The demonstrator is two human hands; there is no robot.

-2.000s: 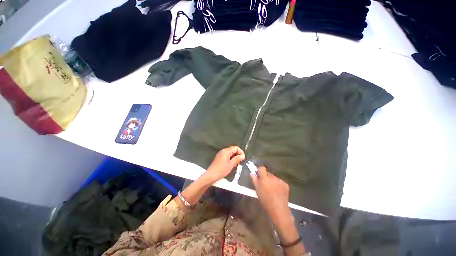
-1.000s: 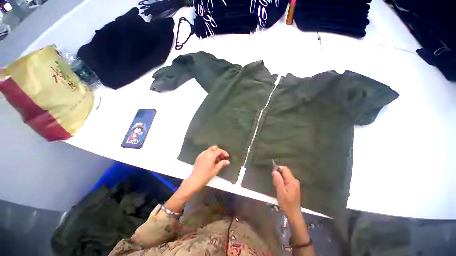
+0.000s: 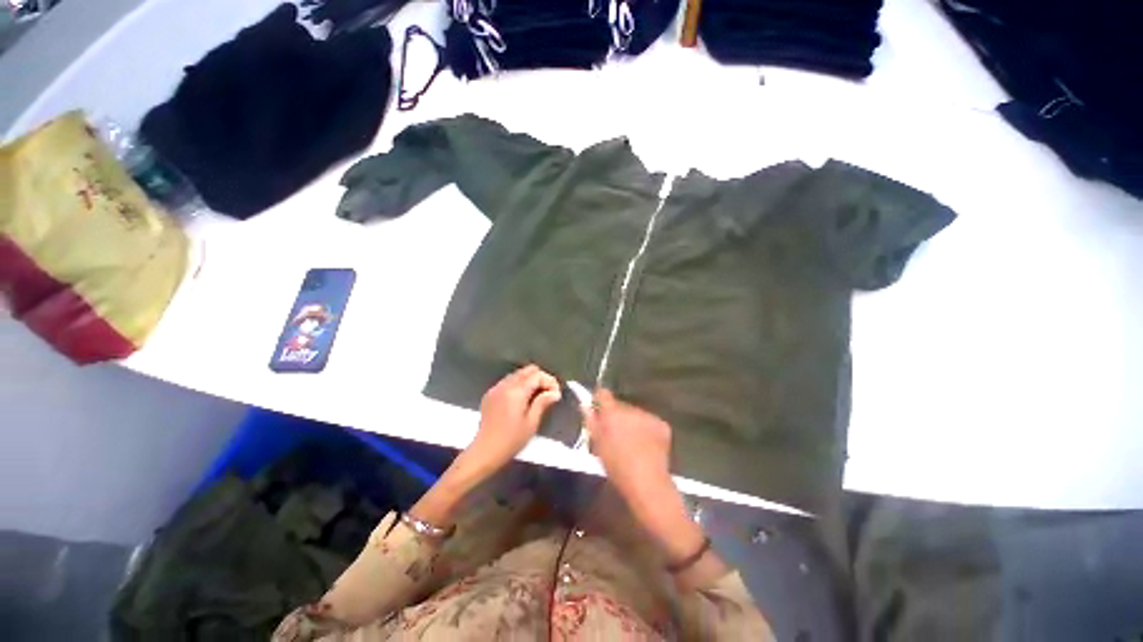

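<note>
An olive-green zip-front jacket [image 3: 740,314] lies flat on the white table, its pale front zipper [image 3: 633,278] running down the middle and its hem near me. My left hand [image 3: 511,408] is at the hem left of the zipper, fingertips pinched together on the garment's lower edge; any thread there is too fine to see. My right hand [image 3: 627,439] holds small silvery thread snips [image 3: 580,394], their tips just right of my left fingertips, by the zipper's lower end.
A phone [image 3: 312,321] and a yellow-red bag [image 3: 94,251] lie at left. A black garment pile [image 3: 270,113], a hanger [image 3: 420,69], navy garments with white drawcords [image 3: 539,35] and a folded navy stack [image 3: 792,35] are behind. A blue bin [image 3: 238,464] with green garments is below left.
My right hand with the snips has moved left, across the zipper's lower end, toward my left hand, which stays near the hem. The view has shifted slightly.
</note>
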